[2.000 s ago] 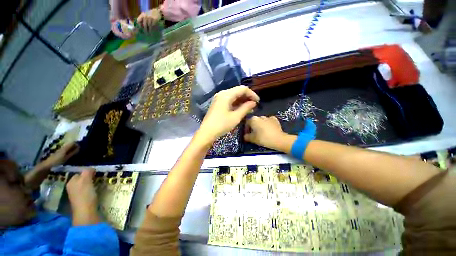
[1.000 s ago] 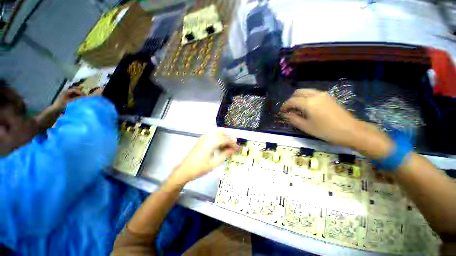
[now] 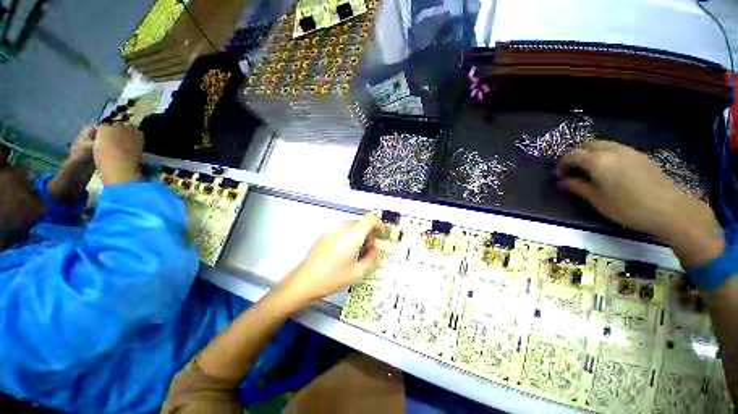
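Observation:
The circuit board panel [image 3: 485, 323] is pale yellow-cream with black and copper-coloured parts along its far edge. My left hand [image 3: 344, 255] is over the panel's far left corner with fingers curled together; whether it holds a component cannot be told. My right hand [image 3: 619, 182] is over the large black tray [image 3: 518, 190], fingers bent down between two piles of silvery leaded components [image 3: 558, 136]; its fingertips are shadowed. Another pile of leaded components [image 3: 477, 174] lies at the tray's left. The small black tray [image 3: 400, 162] holds a dense grey-silver heap.
Brown strips [image 3: 607, 66] lie at the large tray's far edge, with pink pieces [image 3: 477, 84] beside them. Stacked clear trays of copper-orange rings [image 3: 311, 61] and a crumpled plastic bag [image 3: 421, 57] stand behind. A neighbour in blue sleeves [image 3: 105, 275] works at left. Metal rails [image 3: 315, 202] flank the panel.
The view has shifted. My left hand has gone from beside the small tray to the panel's left corner. My right hand has moved rightward over the large tray, away from the small tray.

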